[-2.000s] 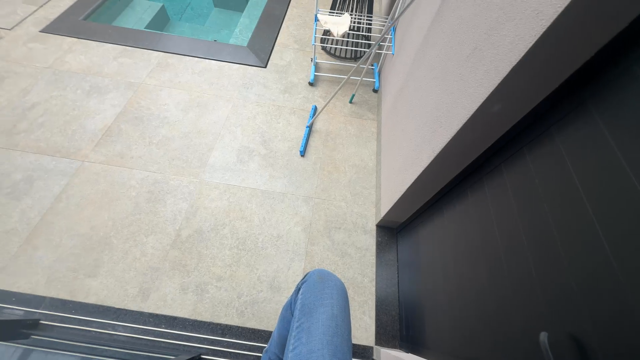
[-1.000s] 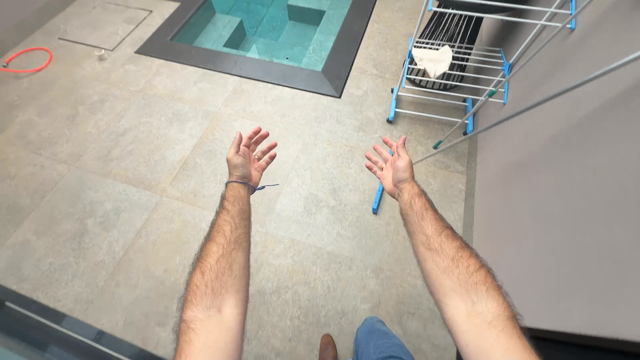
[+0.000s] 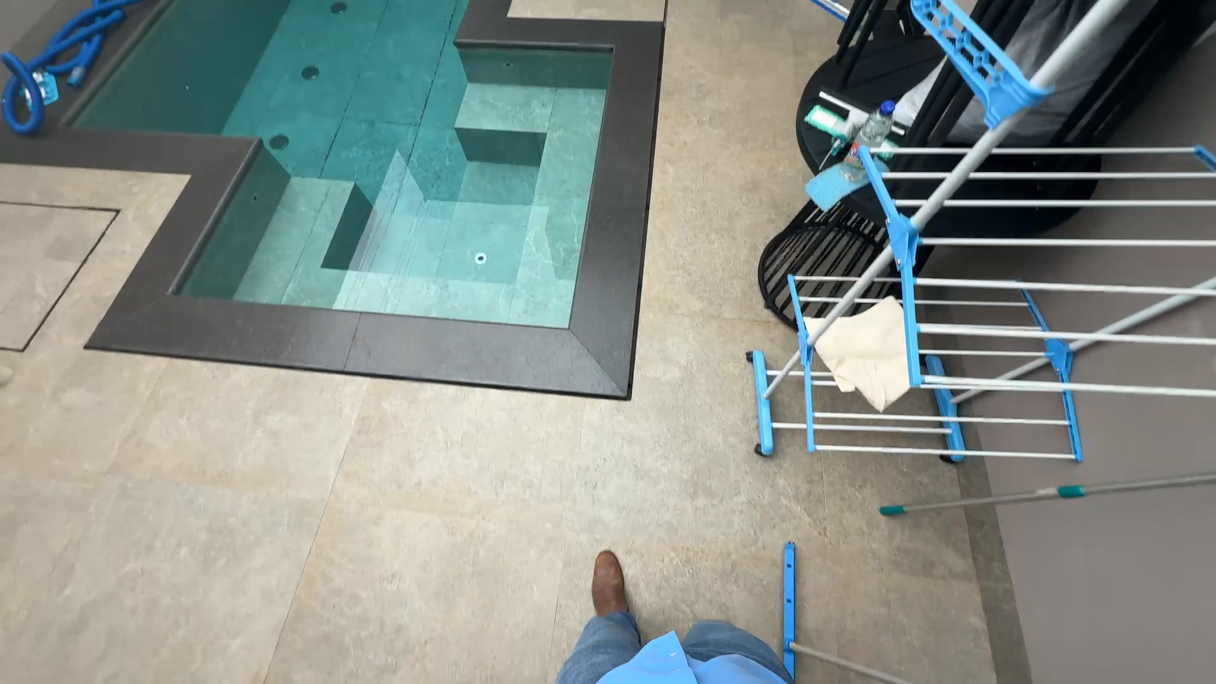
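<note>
Neither my left hand nor my right hand is in the frame of now, so what they hold cannot be seen. At the lower middle my brown leather shoe (image 3: 609, 582) stands on the tiled floor, below it my jeans and the front of a blue shirt (image 3: 670, 660). Just right of my legs lies a blue floor squeegee (image 3: 789, 608) with a grey handle. A clothes drying rack (image 3: 912, 313) with blue plastic joints stands on the right, and a cream cloth (image 3: 869, 353) hangs on its lower rods.
A small pool with a dark stone edge (image 3: 456, 356) fills the upper left. A pole with green fittings (image 3: 1071, 491) leans by the right wall. Behind the rack are a black chair (image 3: 912, 57), a plastic bottle (image 3: 876, 128) and a brush (image 3: 826, 121). A blue hose (image 3: 71, 43) lies top left.
Both of my hands, seen raised with fingers spread one second ago, have left the view. The view has moved toward the pool and the drying rack.
</note>
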